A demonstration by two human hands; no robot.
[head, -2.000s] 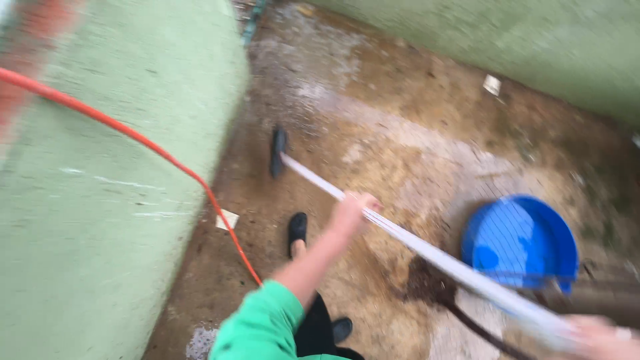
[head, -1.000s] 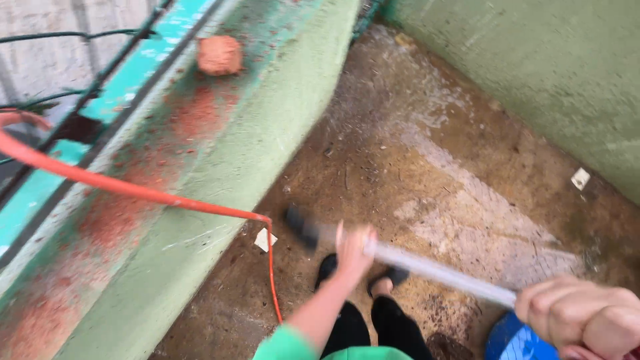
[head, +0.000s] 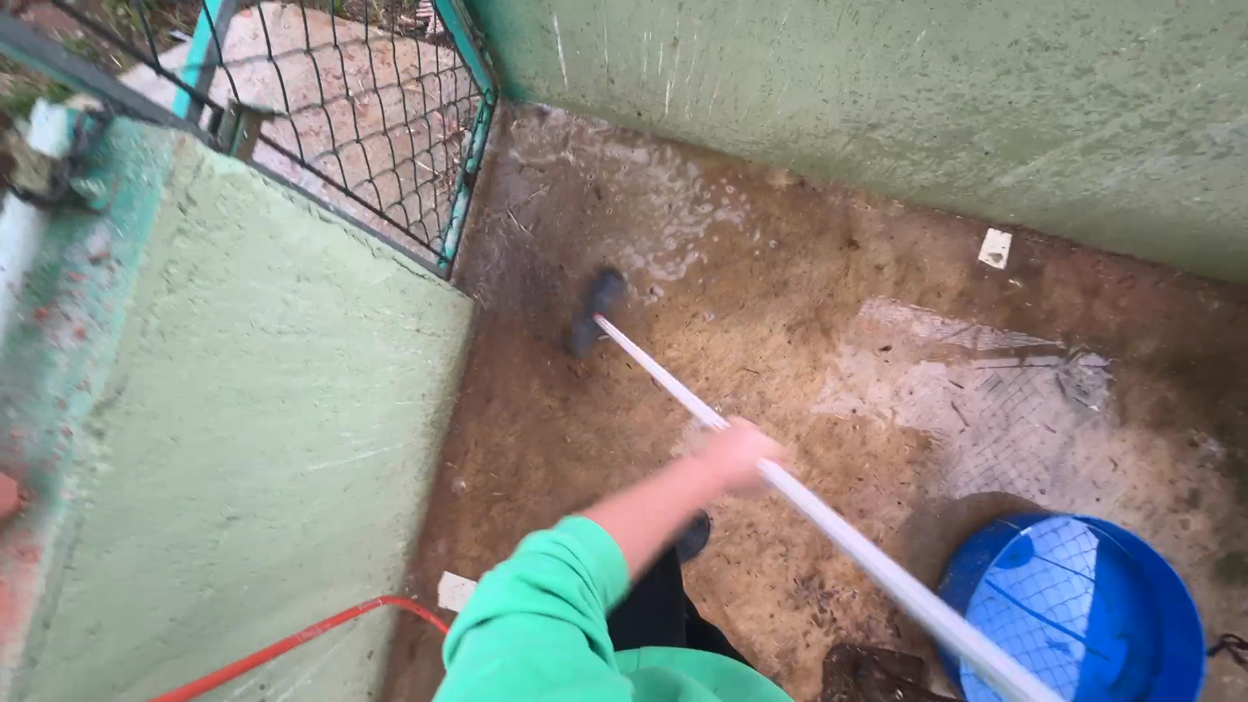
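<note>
A broom with a long white handle slants from the lower right up to its dark, blurred head, which is on the wet brown floor near the mesh gate. My left hand, at the end of a green sleeve, is closed around the middle of the handle. The handle's upper end runs out of the bottom edge, and my right hand is out of view. Part of a dark shoe shows below my left forearm.
Green walls border the floor behind and at left. A teal-framed mesh gate stands at upper left. A blue tub of water is at lower right, an orange hose at lower left. Pale scraps lie on the floor.
The view has shifted considerably, bringing in the mesh gate and more of the blue tub. My right hand, on the handle's upper end before, has left the view. My left hand still grips the handle.
</note>
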